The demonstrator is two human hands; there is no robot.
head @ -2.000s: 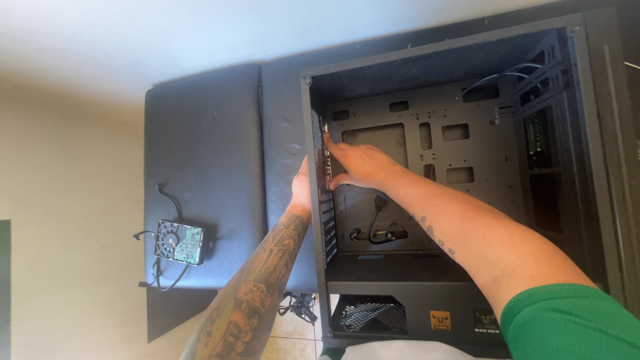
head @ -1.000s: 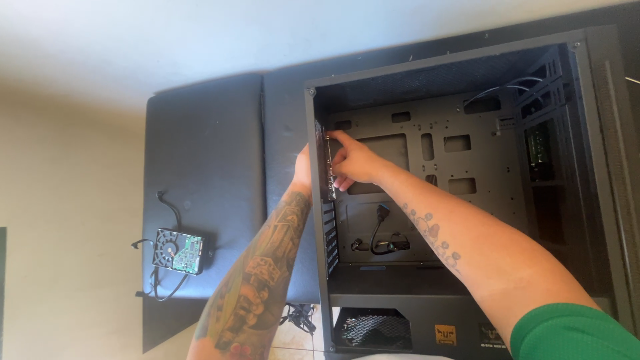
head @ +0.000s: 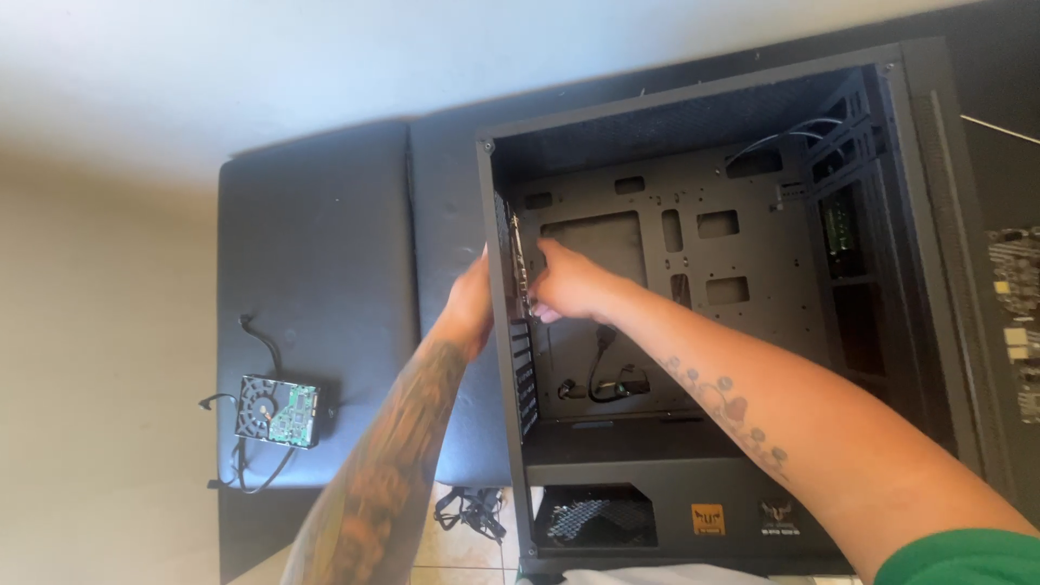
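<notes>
A black computer case [head: 930, 244] lies open before me, its interior facing up. A metal I/O shield [head: 520, 264] sits along the inside of its left wall. Inside the case, my right hand [head: 569, 280] has its fingertips at the lower end of the shield, with the index finger raised off it. Whether those fingertips grip it cannot be told. Outside the same wall, behind the shield, is my left hand [head: 471, 305]; the wall hides its fingers. A short black cable [head: 601, 366] lies on the case's back panel.
A hard drive [head: 278, 412] with black cables [head: 264, 341] rests on the black padded bench [head: 317, 244] at left. A bundle of cables [head: 473, 513] shows below the bench, over the tiled floor. Part of a circuit board [head: 1016, 309] is at the far right.
My right hand, earlier at the upper part of the shield, is now at its lower end, with more of the shield showing. My left hand has stayed outside the wall.
</notes>
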